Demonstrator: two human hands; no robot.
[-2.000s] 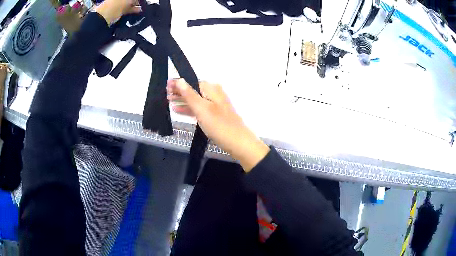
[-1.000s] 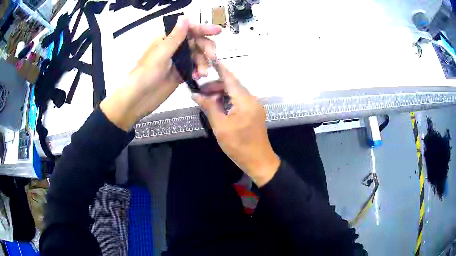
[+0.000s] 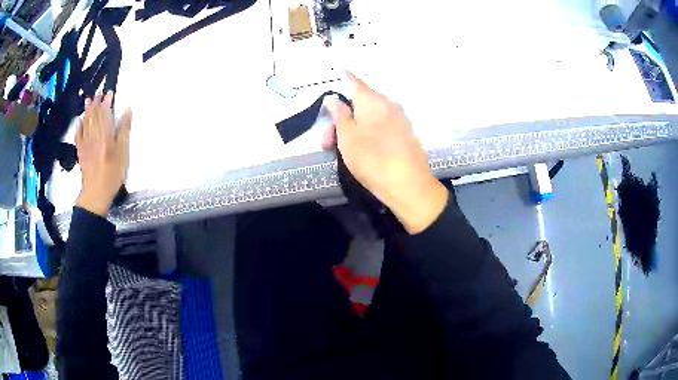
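Note:
My right hand (image 3: 379,145) holds a black strip (image 3: 303,122) between thumb and fingers near the table's front edge. One short end sticks out to the left over the white table; the rest hangs down behind the hand over the edge. My left hand (image 3: 102,152) lies flat with fingers spread at the left, its fingertips at the lower end of the loose black strips (image 3: 100,52). The tan guide block (image 3: 300,23) and the presser foot area (image 3: 334,10) are at the top, beyond the right hand.
A printed tape measure (image 3: 268,184) runs along the table's front edge. Another black strip (image 3: 195,31) lies at the upper left. Striped cloth (image 3: 145,319) and blue material (image 3: 199,326) are below left. Yellow-black floor tape (image 3: 616,297) is at the right.
My left hand has left the strip and moved left to the loose strips. My right hand keeps the strip and is slightly farther right. The view has shifted right since the earliest frame.

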